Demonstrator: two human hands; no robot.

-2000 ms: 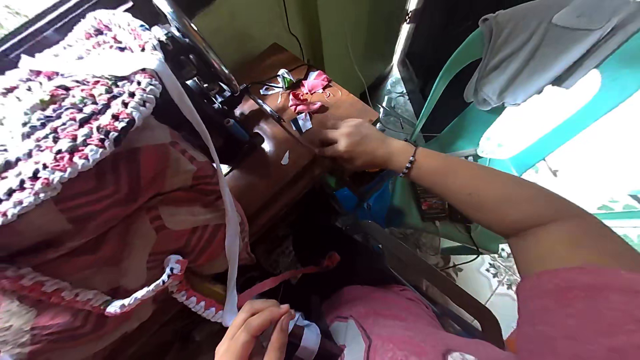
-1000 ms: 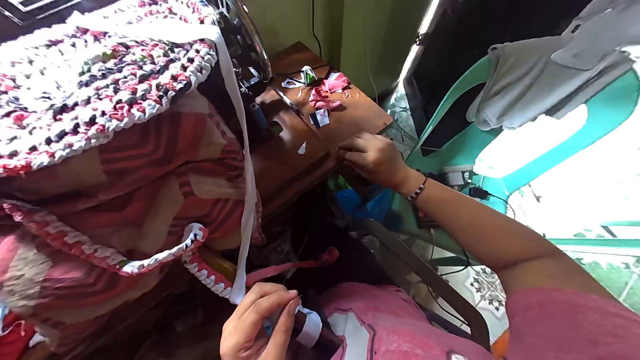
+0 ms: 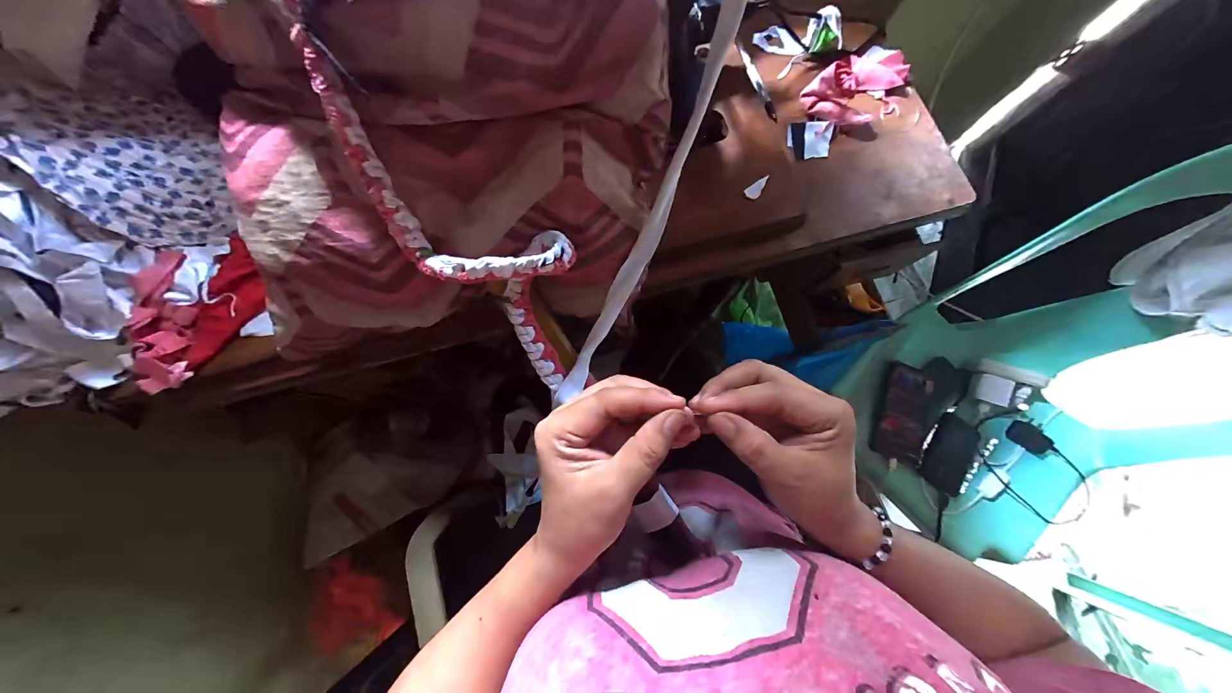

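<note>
My left hand (image 3: 611, 448) and my right hand (image 3: 784, 438) meet fingertip to fingertip above my lap, pinching something thin and tiny between them, too small to name. Down from the top runs a white fabric strip (image 3: 659, 207), its lower end at my left hand. Beside it, a braided red and white fabric cord (image 3: 385, 197) hangs over the patterned pink cloth (image 3: 539, 164) and bends down behind my left hand. Under my hands a white strip (image 3: 656, 510) shows over my lap, partly hidden.
Pink and white fabric scraps (image 3: 837, 91) lie on the wooden sewing table (image 3: 866, 183). Loose cloth strips (image 3: 77, 298) are piled at the left. At the right, a green plastic chair (image 3: 972, 366) holds chargers and cables (image 3: 953, 452). Blue plastic (image 3: 770, 342) is under the table.
My right hand has come from the table's edge to my left hand, and their fingertips now meet. The view has swung left and down.
</note>
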